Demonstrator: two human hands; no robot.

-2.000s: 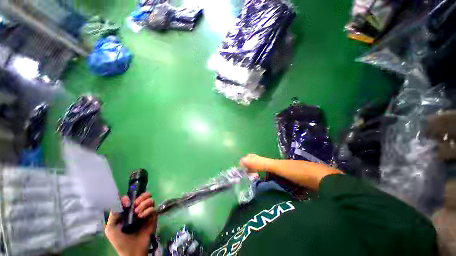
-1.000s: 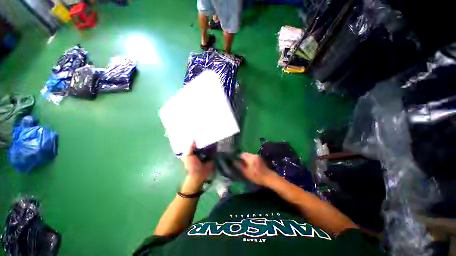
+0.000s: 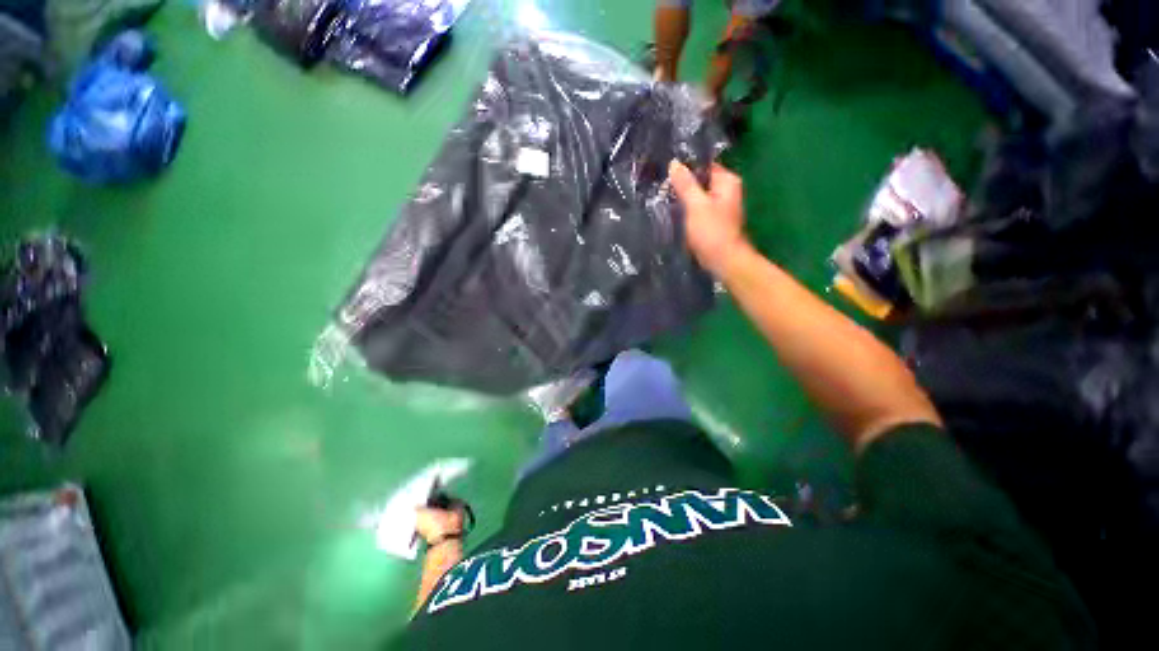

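Note:
A dark garment in a clear poly bag (image 3: pixel 521 242) is spread out in front of me, with a small white label near its upper middle. My right hand (image 3: pixel 712 216) grips its upper right edge. My left hand (image 3: pixel 440 519) is small and low at my left side, around a dark object too small to make out, beside a glaring white sheet (image 3: pixel 404 509).
Blue plastic sack (image 3: pixel 117 117) and a dark bagged heap (image 3: pixel 48 331) lie left. More bagged goods (image 3: pixel 362 32) lie at the top. A person's legs (image 3: pixel 693 45) stand beyond the bag. Mixed goods (image 3: pixel 909 223) and dark piles are right; a pale bin (image 3: pixel 57 572) is lower left.
My right hand has moved up and forward and now holds the bagged garment spread out. My left hand has dropped back to my left side with the white sheet.

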